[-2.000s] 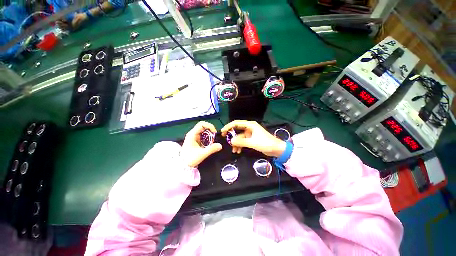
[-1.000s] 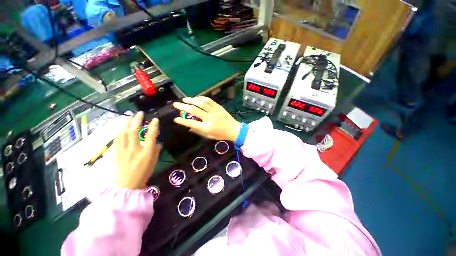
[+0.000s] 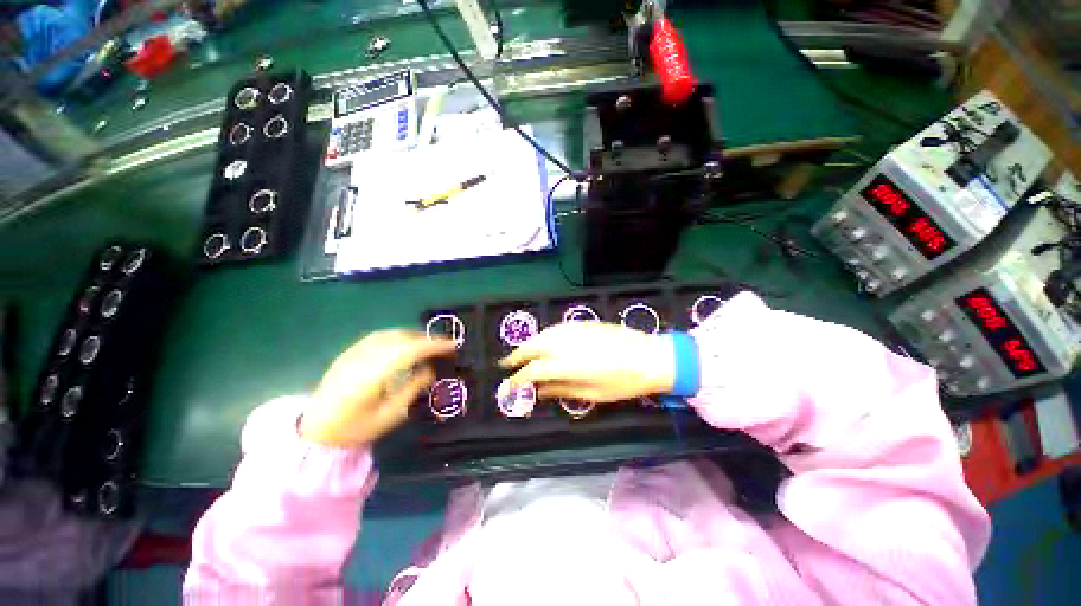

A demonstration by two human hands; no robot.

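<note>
A black foam tray (image 3: 480,432) lies in front of me with two rows of round display modules. The module at the lower left (image 3: 448,398) shows white marks, and one in the upper row (image 3: 518,328) shows a purple pattern. My left hand (image 3: 377,385) is blurred at the tray's left end, fingertips beside the modules. My right hand (image 3: 587,362) is over the tray's middle, fingertips at a lower-row module (image 3: 517,398); whether it grips it is unclear. It partly hides other modules. The black test fixture (image 3: 646,178) shows no module at its sides.
The fixture's red handle (image 3: 671,59) stands up behind. Two power supplies (image 3: 907,219) are at right, above a red bin (image 3: 996,444). A clipboard sheet (image 3: 445,195) with a pen (image 3: 447,192) and a calculator (image 3: 371,118) lie behind. More trays (image 3: 255,178) are at left.
Both hands have moved from the fixture back to the tray. The two lit modules are gone from the fixture's sides. The supplies' red digits read differently. The view has swung back.
</note>
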